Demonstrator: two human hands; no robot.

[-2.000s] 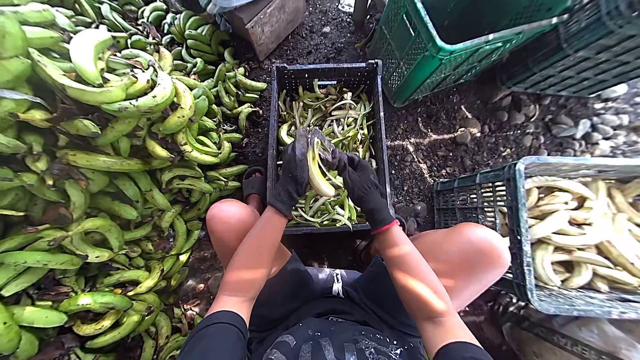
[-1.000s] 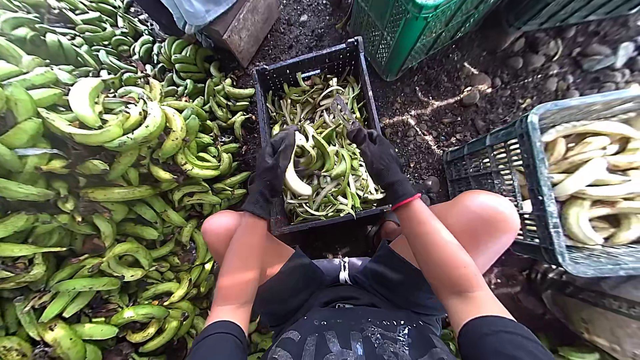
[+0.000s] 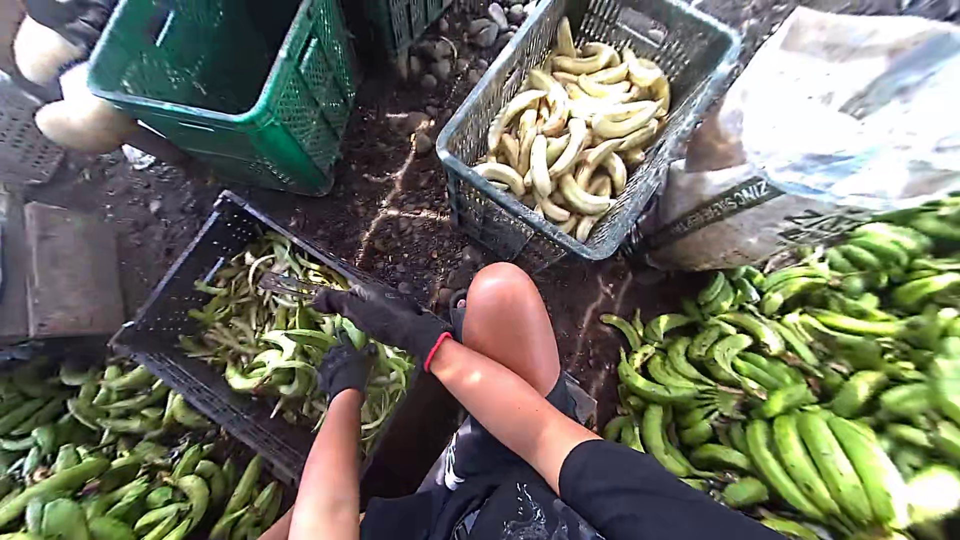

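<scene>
My right hand (image 3: 386, 316), in a black glove with a red band at the wrist, reaches over the black plastic crate (image 3: 172, 379) and grips what looks like a knife (image 3: 289, 285), its blade pointing left. Beside it and lower, my gloved left hand (image 3: 346, 367) is down among the green peels (image 3: 281, 352) in that crate; its fingers are partly hidden, so I cannot tell whether it holds anything. Peeled plantains (image 3: 574, 150) lie heaped in a dark grey-green crate (image 3: 536, 229) ahead of my knee.
Unpeeled green plantains (image 3: 825, 457) are piled at right, with more (image 3: 150, 480) at lower left. A green crate (image 3: 225, 127) stands beyond the peel crate. A printed sack (image 3: 727, 217) with white sheeting is at upper right. Stones (image 3: 442, 64) dot the soil.
The view has swung strongly to the right. A peeled plantain was at my left hand one second ago; none shows in either hand now. My hands have come closer together, the right one above the left.
</scene>
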